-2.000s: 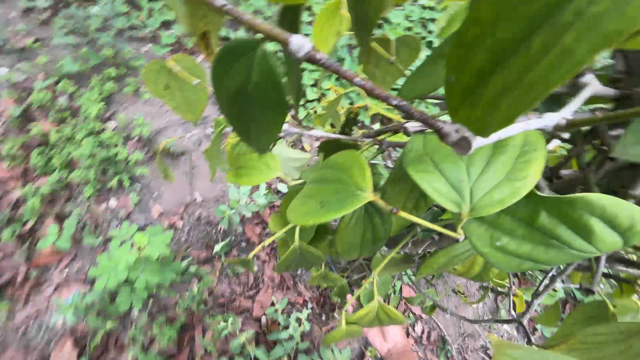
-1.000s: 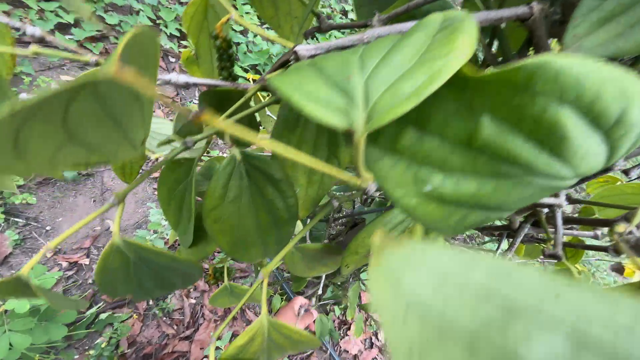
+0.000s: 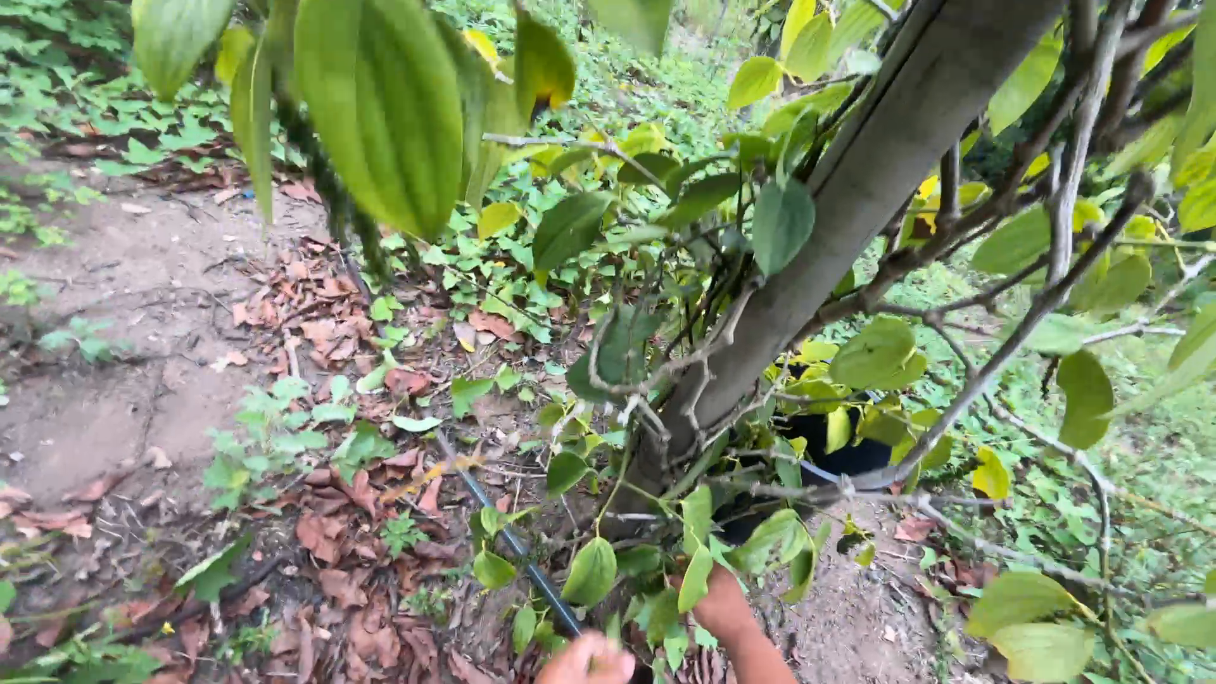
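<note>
My left hand is at the bottom edge, its fingers curled beside the near end of a dark thin pipe; whether it grips the pipe cannot be told. My right hand reaches in among green vine leaves at the foot of the trunk, its fingers hidden behind them. A leaning grey tree trunk rises from there to the upper right, with a climbing vine around it. Behind the trunk's base stands a dark bucket, partly covered by leaves.
Bare woody branches spread across the right side. Large leaves hang close to the camera at the upper left. Dry brown leaves lie on bare soil, with green ground plants around.
Both hands and the trunk have come into view low in the frame. The view has moved back from the close leaves.
</note>
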